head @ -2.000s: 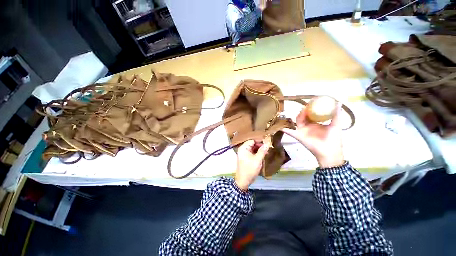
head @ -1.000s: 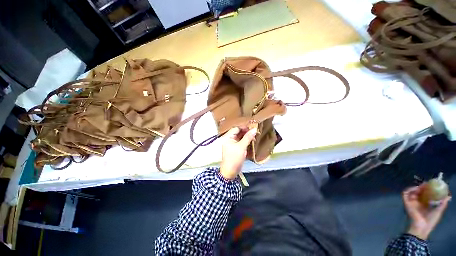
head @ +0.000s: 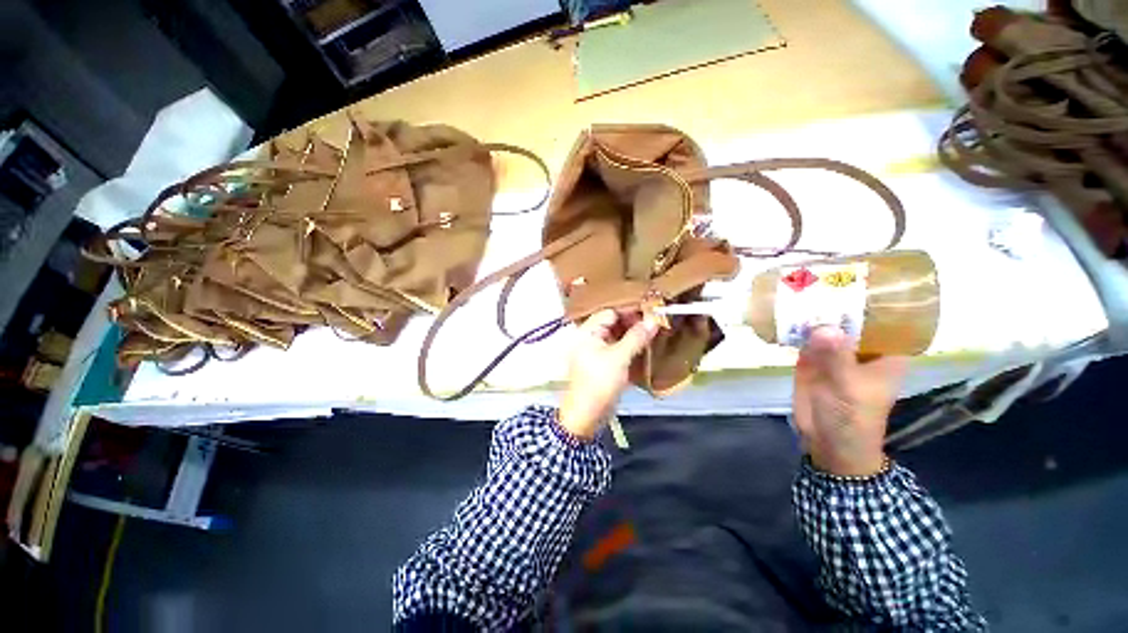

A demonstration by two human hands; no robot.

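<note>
A brown unfinished handbag (head: 606,247) lies open-mouthed on the table in front of me, its zip (head: 684,216) curving along the opening. My left hand (head: 605,359) pinches a small zip-end tab (head: 653,309) at the bag's near end. My right hand (head: 849,402) holds the glue bottle (head: 903,303) on its side, with amber contents and a label with hazard diamonds. Its white nozzle points left, the tip at or very near the pinched tab. Whether glue is coming out cannot be seen.
A pile of brown bags (head: 414,241) with loops lies at the left. A stack of brown bags with bunched handles (head: 1051,111) is at the upper right. A green mat (head: 680,47) lies at the far side. The bag's handles (head: 866,173) spread to both sides.
My right hand has come up from the lower right with the glue bottle, now tipped sideways with its nozzle at the bag. My left hand still pinches the tab. The view has shifted slightly.
</note>
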